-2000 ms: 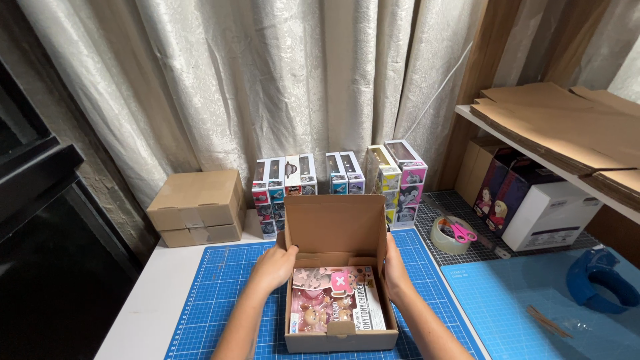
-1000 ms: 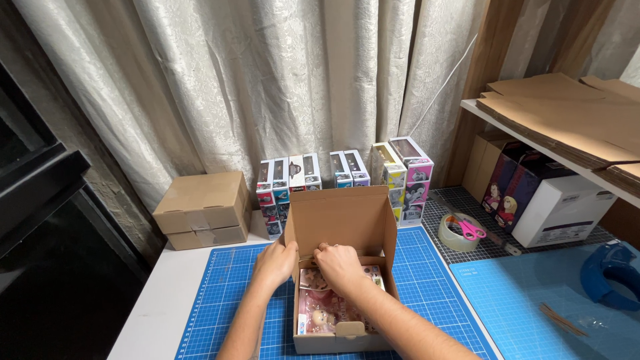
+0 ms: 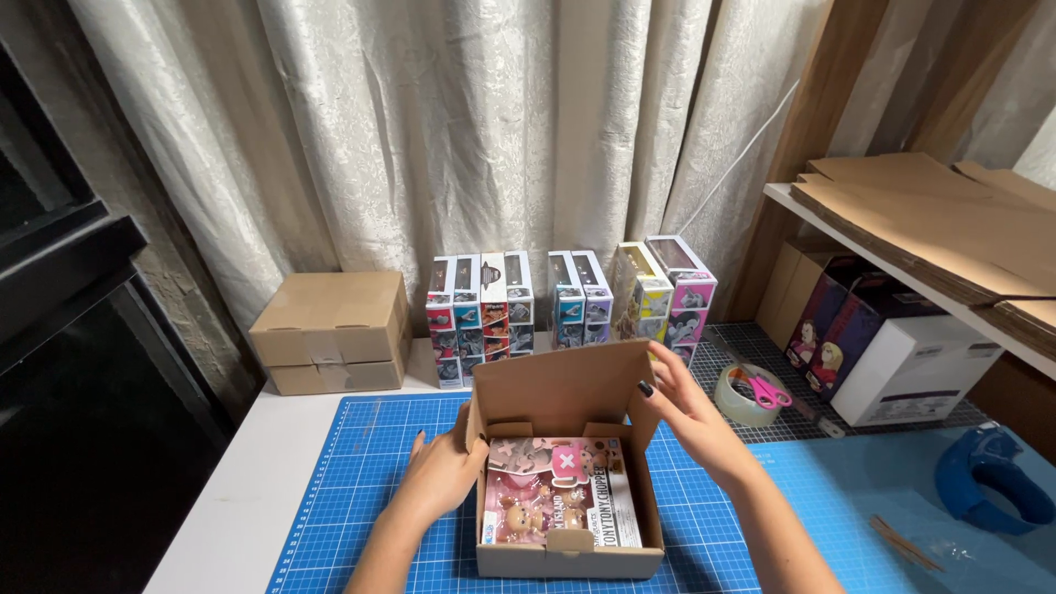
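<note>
An open cardboard mailer box [image 3: 569,564] stands on the blue cutting mat [image 3: 363,470], its lid [image 3: 561,384] raised at the back. Inside lies a pink and white figure box [image 3: 549,495] with a clear window showing a small figure and parts. My left hand [image 3: 441,474] grips the left side flap of the lid, its thumb near the inner edge. At the lid's right corner is my right hand [image 3: 689,412], fingers spread, with fingertips touching or very close to the flap; nothing else is in it.
Two stacked cardboard boxes [image 3: 326,318] stand at the back left. Several figure boxes [image 3: 495,313] line up before the curtain. Pink scissors [image 3: 769,391] rest on a tape roll [image 3: 734,400] at right. Flat cardboard [image 3: 924,223] lies on a shelf; a blue tape dispenser [image 3: 982,487] sits below.
My right hand has moved from inside the box to the lid's right corner, uncovering the figure box. My left hand remains at the lid's left side.
</note>
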